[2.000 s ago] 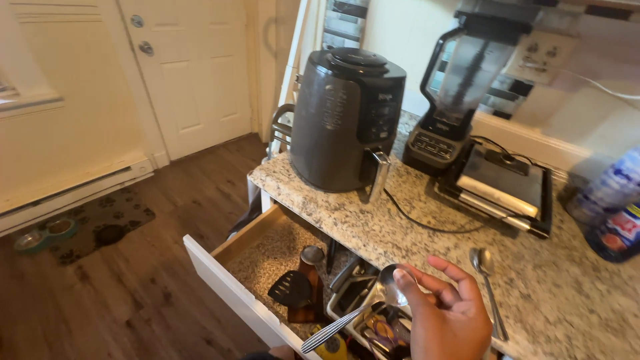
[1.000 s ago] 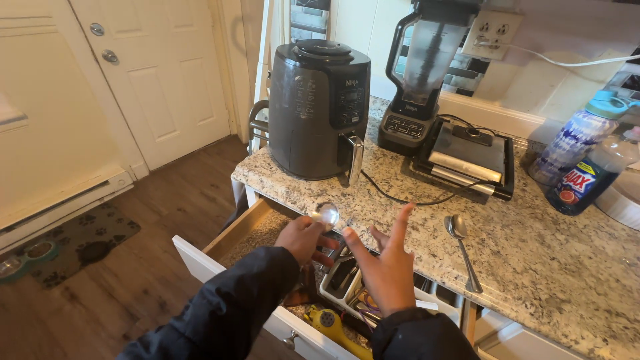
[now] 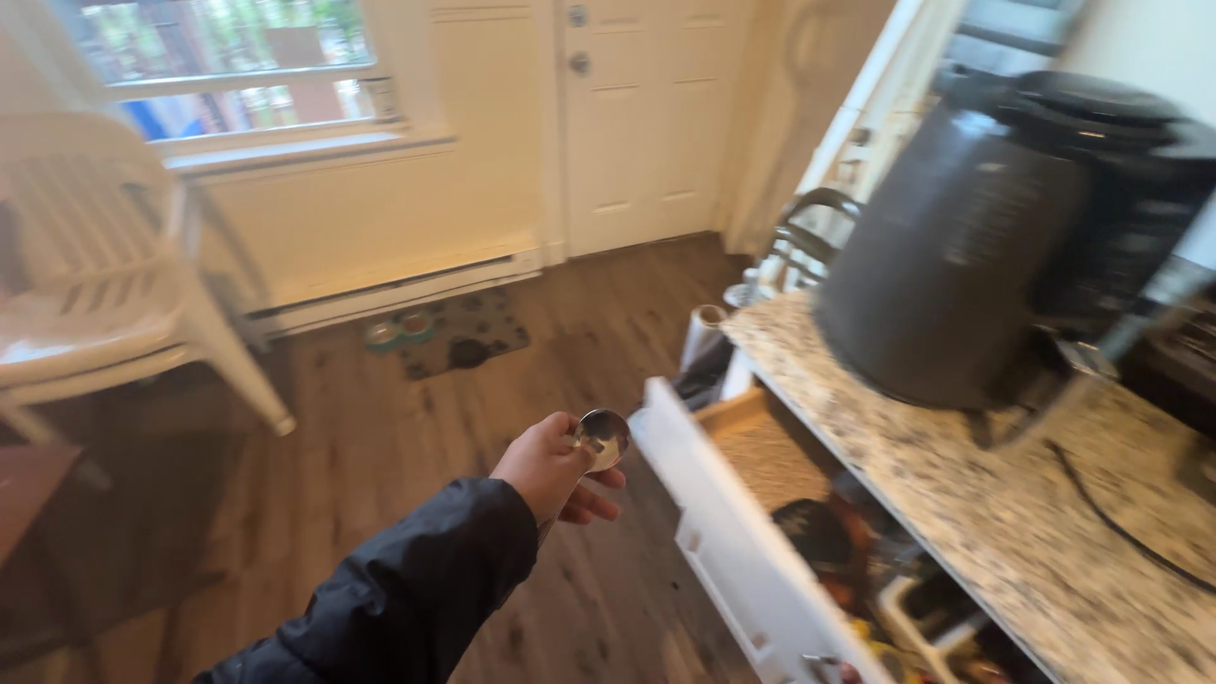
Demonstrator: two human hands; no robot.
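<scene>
Held out over the floor, left of the open drawer (image 3: 760,560), my left hand (image 3: 560,470) grips a metal spoon (image 3: 604,439) near its round bowl. The thumb lies against the bowl, and the handle runs down along the dark sleeve. At the bottom edge, by the drawer's metal pull (image 3: 819,665), a small bit of skin shows; it may be a fingertip of my right hand, the rest being out of view. Inside the drawer are a black utensil head (image 3: 812,534) and a light utensil tray (image 3: 902,608), both blurred.
On the speckled countertop (image 3: 959,465) stands a black air fryer (image 3: 988,237) with a black cord (image 3: 1121,532) nearby. A white plastic chair (image 3: 123,285) is at the left. Bowls (image 3: 399,330) sit on a patterned mat (image 3: 465,337) before the white door (image 3: 651,123).
The view has swung left. My left hand with the spoon is now left of the drawer; one second ago both hands were above it. My right hand has dropped almost wholly out of view.
</scene>
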